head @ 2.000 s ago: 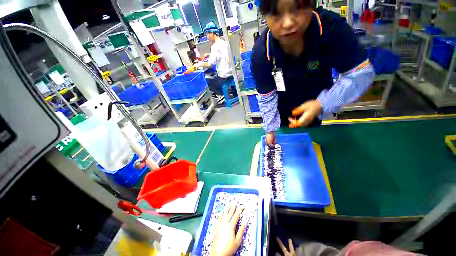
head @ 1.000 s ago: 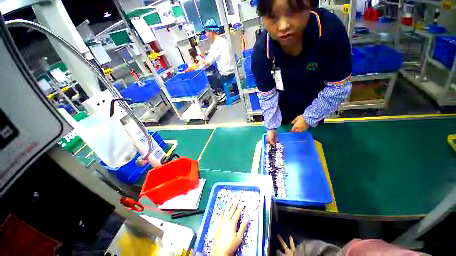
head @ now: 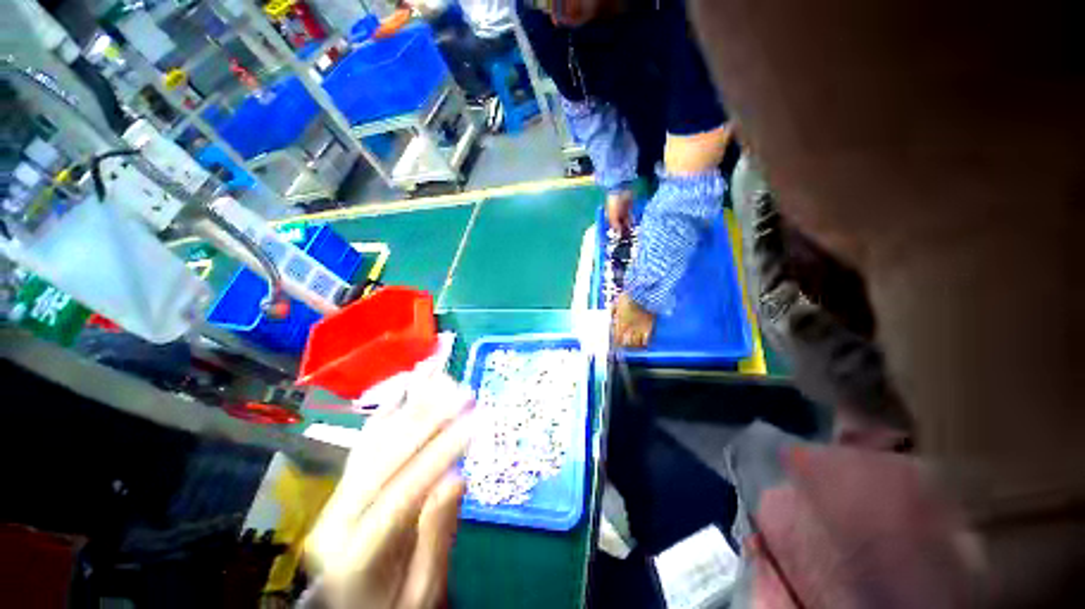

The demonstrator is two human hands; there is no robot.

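A shallow blue tray point(head: 583, 443) stands in front of me with small whitish-silver parts point(head: 524, 416) spread in it. My left hand point(head: 399, 506) is blurred and overexposed, raised at the tray's left side with its fingers extended; nothing shows in it. A very large, blurred brown shape fills the upper right, close to the lens. It may be my right hand or forearm point(head: 880, 155), but its fingers cannot be made out. A pinkish sleeve or cloth shows at the lower right.
A red bin point(head: 375, 339) sits on white paper left of the tray, with red-handled scissors point(head: 262, 412) nearby. Beyond, a co-worker's hands point(head: 633, 324) reach into a larger blue tray point(head: 702, 292) holding a strip of parts. A plastic bag point(head: 113, 268) hangs at left.
My left hand has left the parts and moved left and up. The brown shape has come in at the upper right. The view has shifted, and the co-worker's one hand has moved nearer me.
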